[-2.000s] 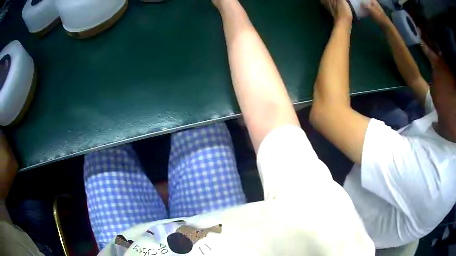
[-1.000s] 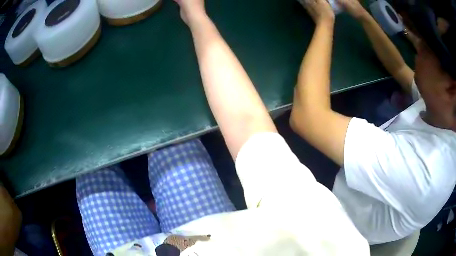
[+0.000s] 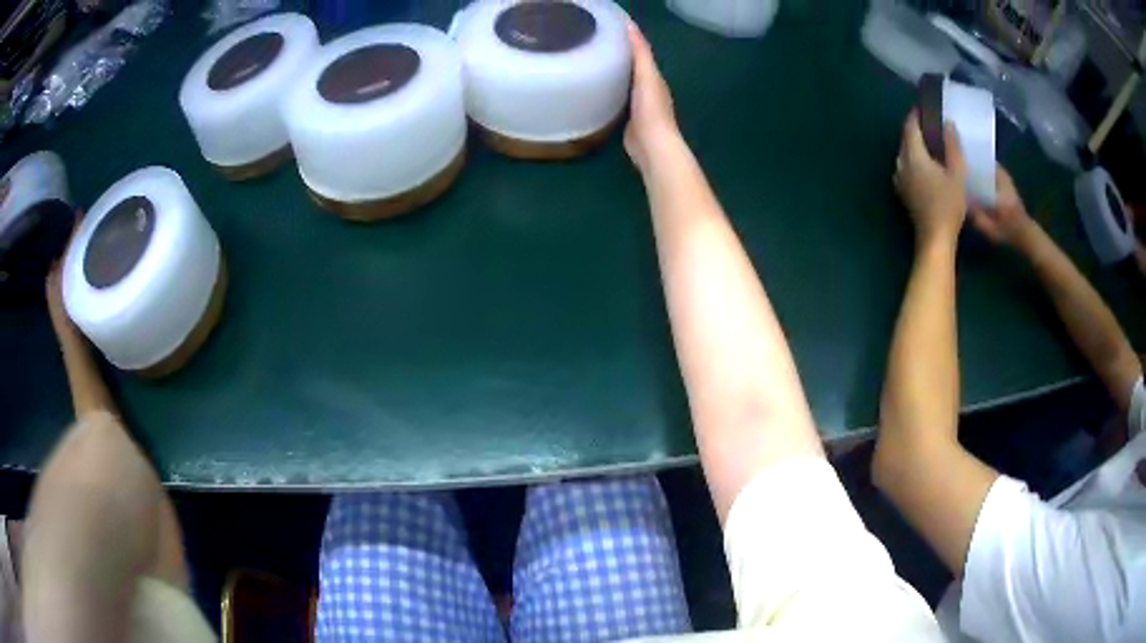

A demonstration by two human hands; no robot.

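Note:
Three assembled units with frosted white housings, dark oval tops and gold-brown rims stand close together: a left one, a middle one and a right one. Another such unit stands nearer, at the left. My right hand lies against the right side of the right unit, fingers pointing away from me. Its fingertips are partly hidden, so a grip cannot be confirmed. My left hand is not in view.
The dark green bench has its edge above my knees. A neighbour's arm is close at left. A right-hand neighbour holds a white housing. A pale white part lies at the far edge; clear plastic wrap lies far left.
The view has shifted, showing more of the units and the far bench. My right hand, apart from the units before, is now at the right unit's side. The left neighbour's arm shows more.

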